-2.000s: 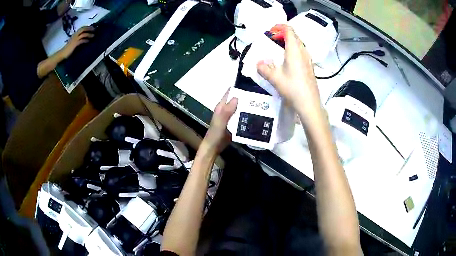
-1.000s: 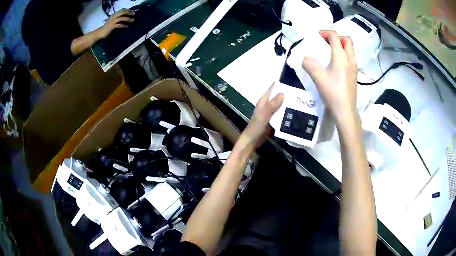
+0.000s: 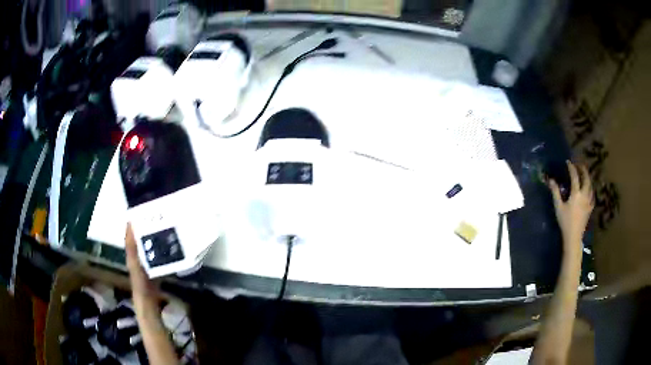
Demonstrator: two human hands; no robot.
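A white PTZ security camera [image 3: 171,221] with a glossy black ball head stands at the bench's near left, tilted slightly. A red light glows on its ball head. My left hand [image 3: 137,265] grips its lower left side; most fingers are hidden. My right hand [image 3: 573,203] is at the far right of the bench, fingers spread over a small dark object that may be a computer mouse; whether it grips it is unclear. A second camera [image 3: 293,192] stands just right of the held one, its cable hanging over the front edge.
More white cameras [image 3: 210,78] stand at the back left, with a black pigtail cable [image 3: 282,80]. A yellow square [image 3: 466,232], a small dark piece [image 3: 454,190] and a dark rod [image 3: 499,237] lie at the right. A carton of cameras [image 3: 61,299] is at lower left.
The view has swung right. My right hand has left the camera's top and moved to the far right. The held camera has turned, and its ball head now shows a red glow.
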